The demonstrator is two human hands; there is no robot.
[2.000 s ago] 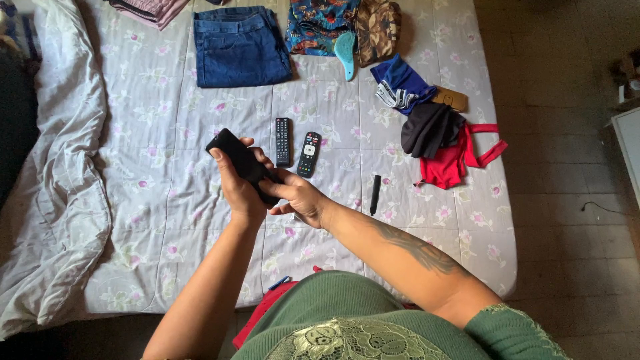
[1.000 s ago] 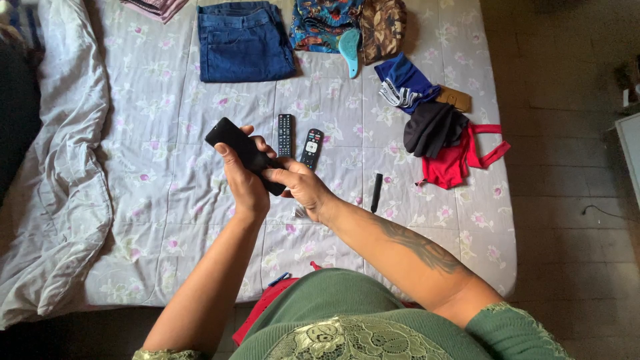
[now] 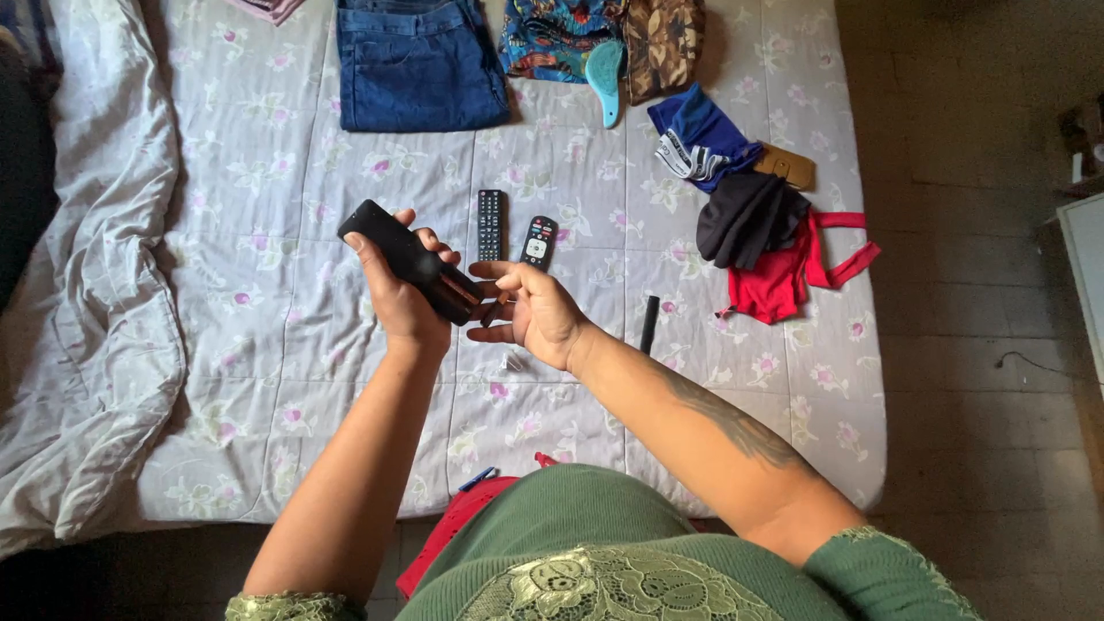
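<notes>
My left hand [image 3: 405, 302] grips a long black handheld device [image 3: 405, 254], tilted with its upper end to the left. The device's lower end shows a brownish recess or reflection. Close to that end is my right hand [image 3: 548, 319], its fingers spread. A small dark and orange piece [image 3: 493, 309] shows among these fingers; whether they hold it is unclear. Beyond the hands, a black remote control [image 3: 490, 226] and a second one with a white button pad [image 3: 536, 241] lie on the bed. A small whitish object [image 3: 513, 362] is below my right hand.
Folded jeans [image 3: 423, 73], patterned cloth [image 3: 561, 39], brown printed cloth [image 3: 662, 52] and a light-blue hairbrush [image 3: 605, 82] lie at the far side. Blue [image 3: 703, 129], black [image 3: 750, 220] and red garments [image 3: 772, 289] lie right, beside a tan case [image 3: 785, 166]. A black stick-like object [image 3: 649, 323] is near my right forearm.
My right hand has come away from the lower part of the black device and its fingers have spread. My left hand still holds the device.
</notes>
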